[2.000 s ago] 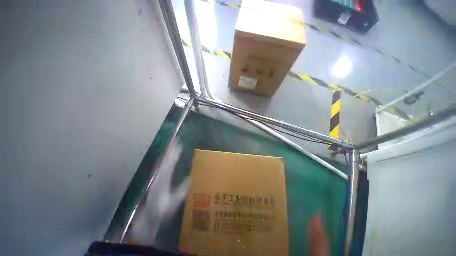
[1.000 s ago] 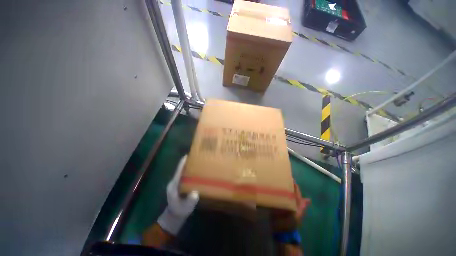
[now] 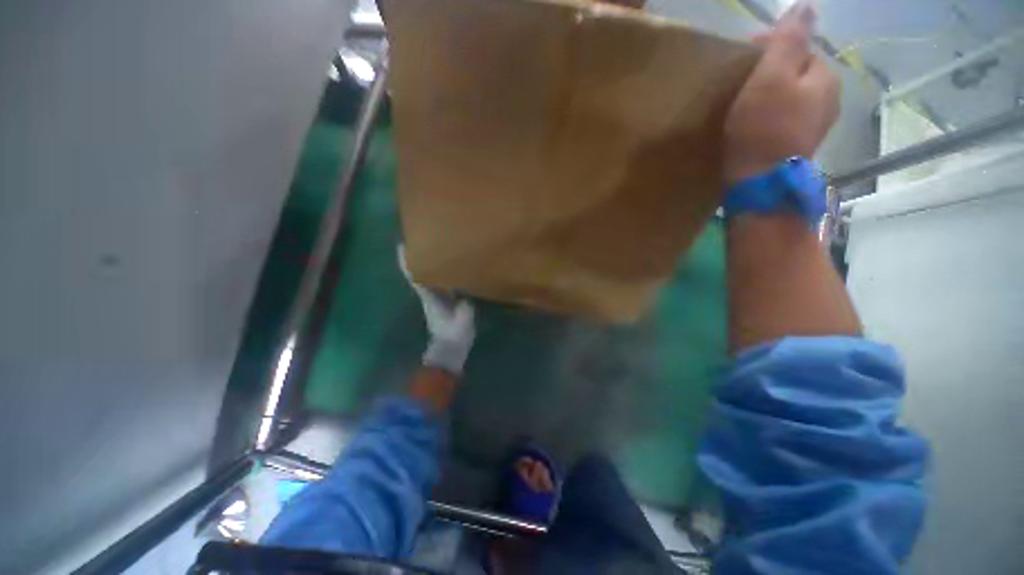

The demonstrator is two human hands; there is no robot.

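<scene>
A brown cardboard carton (image 3: 561, 157) is held up in front of me, large in the view and cut off by the top edge. Its near side is plain and slightly blurred. My left hand (image 3: 447, 320), in a white glove, holds the carton's lower left corner; part of its fingers is hidden behind the box. My right hand (image 3: 783, 107), bare with a blue wrist strap (image 3: 777, 191), grips the carton's upper right edge.
A green platform (image 3: 348, 337) lies below, with a metal tube rail (image 3: 488, 518) at its near edge. A grey panel (image 3: 124, 225) stands on the left, a white machine surface (image 3: 943, 326) on the right. My foot in a blue shoe (image 3: 533, 483) shows below.
The carton has been lifted off the green platform and raised towards the top of the view. Both hands took hold of it; my right hand is now higher. The floor carton beyond is no longer clearly visible.
</scene>
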